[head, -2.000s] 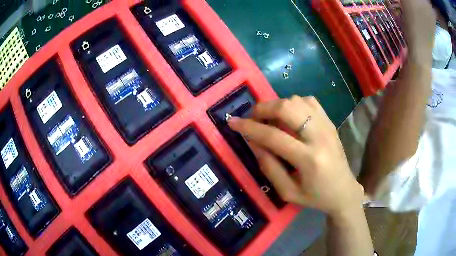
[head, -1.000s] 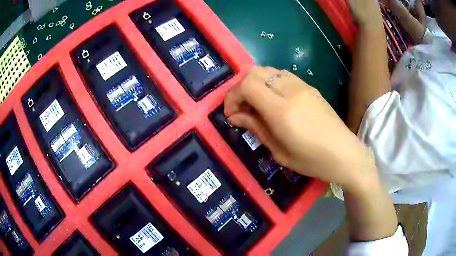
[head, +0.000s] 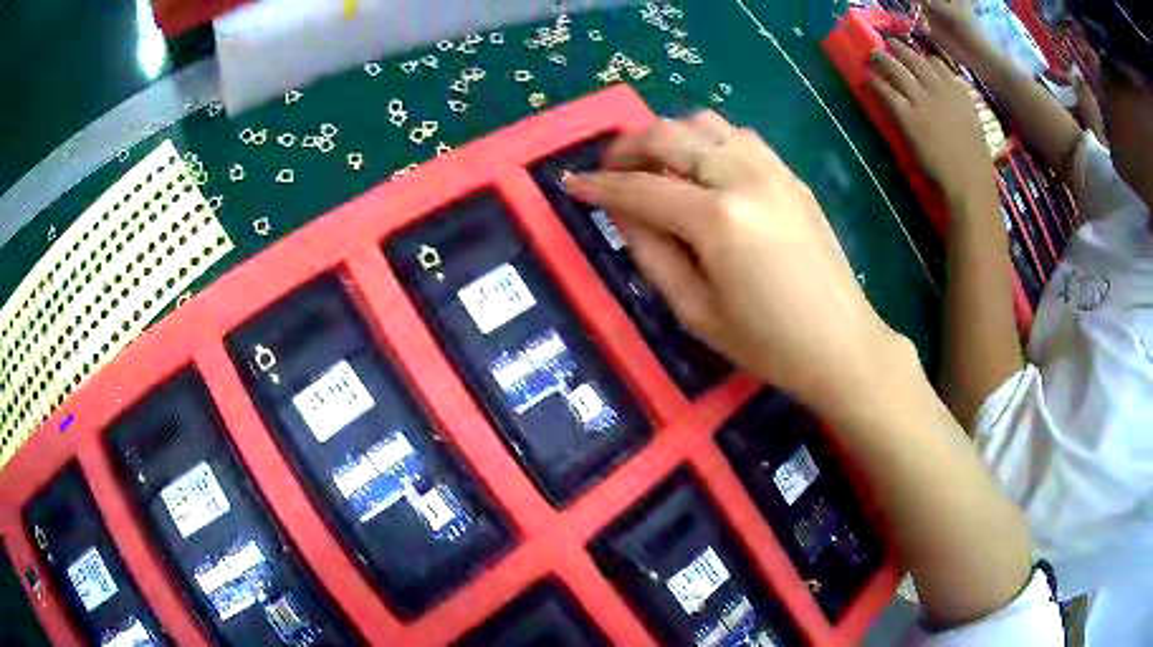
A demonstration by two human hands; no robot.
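My right hand (head: pixel 746 247) reaches over the rightmost phone body of the back row (head: pixel 683 348). A fingertip touches the top end of that phone, at the camera area. Whether a small part is between the fingers cannot be told. The red foam tray (head: pixel 550 537) holds several black phone bodies, back side up, with white labels and blue board areas. Pale outlines show at the camera openings of neighbouring phones, such as this one (head: pixel 493 300). My left hand is not in view.
A cream-yellow adhesive ring sheet (head: pixel 108 284) lies behind the tray at left. Loose small rings (head: pixel 424 130) are scattered on the green mat (head: pixel 759 164). A white block (head: pixel 304 51) lies at the back. Another person's arm (head: pixel 980 278) is beside another red tray at right.
The view has shifted, showing more mat and the ring sheet. My right hand has moved from the front-row rightmost phone to the back-row one. The front-row phone is now uncovered.
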